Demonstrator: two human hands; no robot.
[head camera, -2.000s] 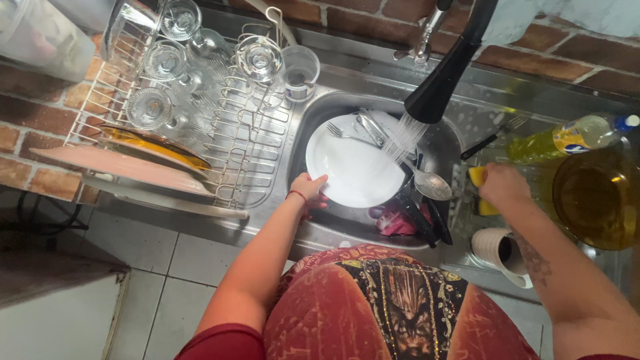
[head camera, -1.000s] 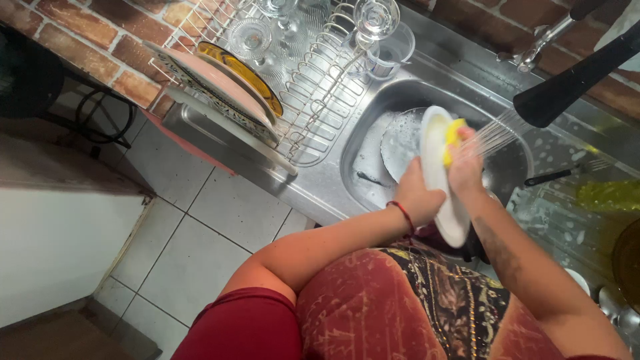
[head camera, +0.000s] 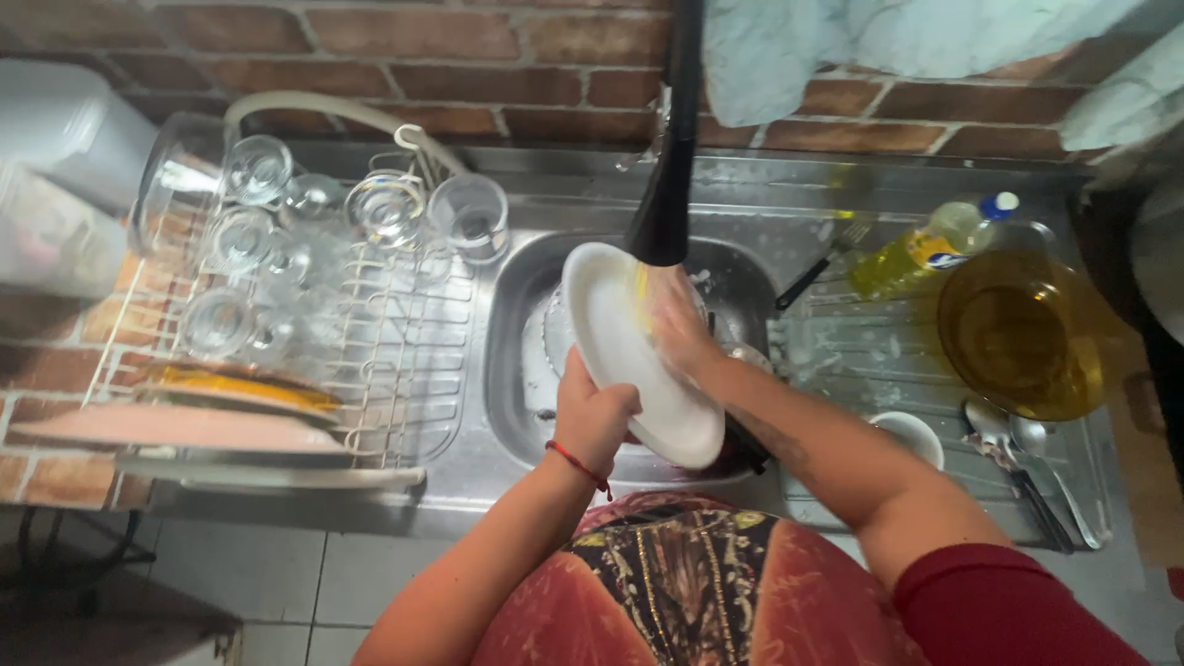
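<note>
Over the steel sink basin (head camera: 518, 398), my left hand (head camera: 597, 407) grips the lower left rim of a white plate (head camera: 620, 351), which is held tilted. My right hand (head camera: 680, 319) presses a yellow sponge (head camera: 641, 291) on the plate's upper right part; hand and sponge are blurred by motion. Right above them hangs the black faucet spray head (head camera: 661, 217). Behind the plate, other items lie in the basin, mostly hidden.
A wire dish rack (head camera: 393, 370) at left holds glasses (head camera: 222, 319) and plates (head camera: 203, 430). On the right drainboard are a fork (head camera: 823, 264), a dish soap bottle (head camera: 934, 245), an amber glass bowl (head camera: 1017, 333), a white cup (head camera: 911, 439) and spoons (head camera: 1036, 444).
Two seconds ago the plate lay low in the basin and my right hand held the sponge over the drainboard. Now the plate is raised and tilted, with the sponge on it. The view has shifted.
</note>
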